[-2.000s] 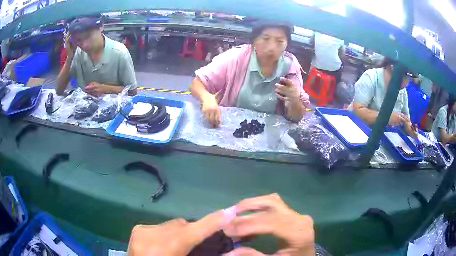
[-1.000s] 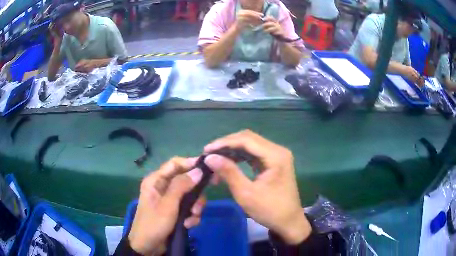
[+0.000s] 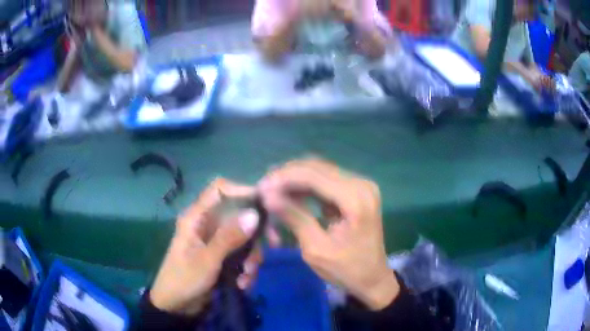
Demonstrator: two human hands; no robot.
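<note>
The frame is blurred. My left hand (image 3: 207,249) is closed around a black headband (image 3: 238,262), which runs from between my hands down toward the bottom of the view. My right hand (image 3: 336,226) has its thumb and fingertips pinched at the headband's upper end, close to my left fingertips. Whether a small part sits between the fingertips cannot be told. The blue parts tray (image 3: 291,294) lies below and behind my hands, partly hidden by them.
Headbands lie on the green belt (image 3: 414,165) at left (image 3: 158,169) and right (image 3: 501,194). A clear bag (image 3: 440,284), a white nozzle (image 3: 501,285) and a blue cap (image 3: 574,274) lie at right. Lined trays stand at lower left (image 3: 81,300) and across the belt (image 3: 169,121). Several people sit opposite.
Since one second ago, my right fingers have closed into a pinch at the band's end, and the band's upper part between my fingers shows less. The view has tilted slightly down.
</note>
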